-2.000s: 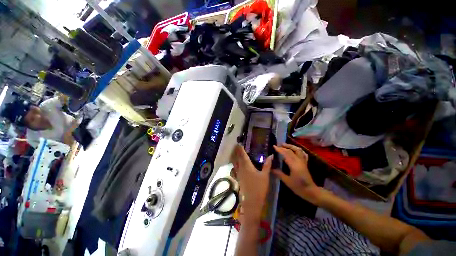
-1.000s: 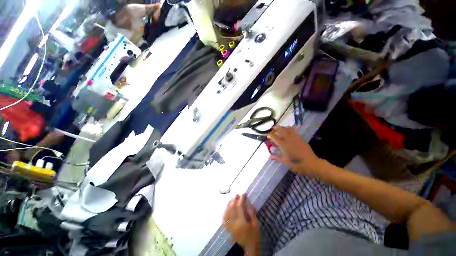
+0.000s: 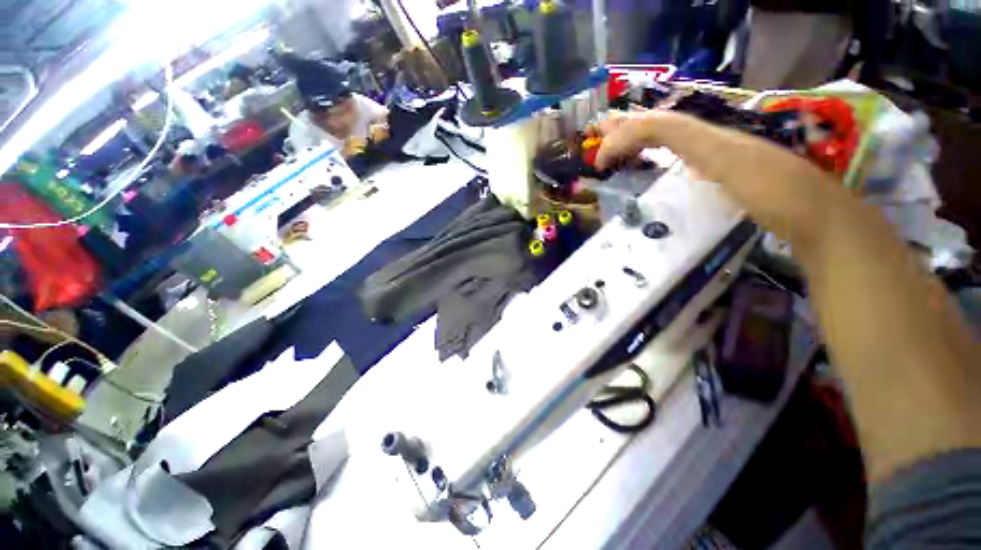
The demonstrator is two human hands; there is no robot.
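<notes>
My right hand [image 3: 637, 142] reaches over the white industrial sewing machine [image 3: 570, 312] to its far side, near the thread cones. A small orange-red thing shows at its fingertips; I cannot tell whether it is held. My left hand is not in view. Black-handled scissors [image 3: 626, 400] lie on the white table, partly behind the machine head. A small dark tool [image 3: 707, 387] and a dark phone-like rectangle [image 3: 756, 338] lie to their right. Grey and black fabric panels [image 3: 452, 263] lie beyond the machine.
Dark thread cones [image 3: 554, 48] stand behind the machine. White and dark cut pieces [image 3: 253, 408] are heaped at the left. A person [image 3: 342, 116] sits at another white machine [image 3: 274, 210] at the back left. A crate with orange fabric [image 3: 823, 129] stands at the back right.
My right hand has moved from the table edge by the scissors to the far side of the machine. The red-handled tool there no longer shows. My left hand has left the picture.
</notes>
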